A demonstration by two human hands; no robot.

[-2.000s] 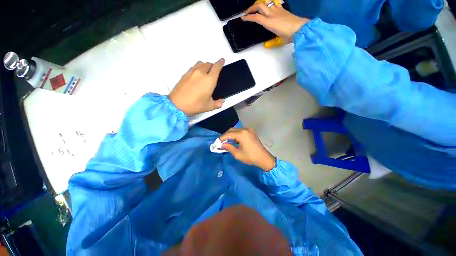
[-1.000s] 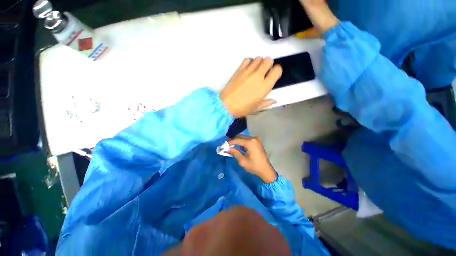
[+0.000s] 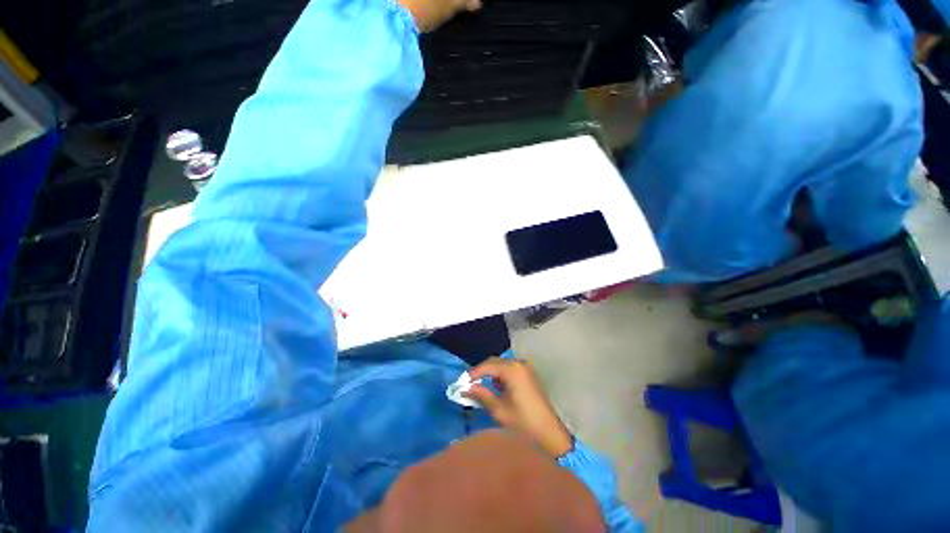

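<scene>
A flat black phone or screen assembly (image 3: 563, 243) lies alone on the white board (image 3: 448, 229), near its right end, with no hand on it. My left hand (image 3: 443, 10) reaches far forward over the dark stacked trays and is cut off by the top edge; its fingertips and whether it holds anything cannot be made out. My right hand (image 3: 518, 399) is low in front of my smock and pinches a small white crumpled wipe (image 3: 461, 389) between thumb and fingers.
Black stacked trays (image 3: 510, 62) stand behind the board. More trays (image 3: 52, 260) lie at the left. The dispenser's metallic top (image 3: 193, 151) shows behind my left sleeve. Tiny red specks (image 3: 341, 311) lie by that sleeve. Two people in blue smocks and a blue stool (image 3: 719, 448) are at the right.
My left hand has left the phone and moved up and forward to the trays. The neighbour's arm has withdrawn from the board's right end. My right hand still pinches the wipe.
</scene>
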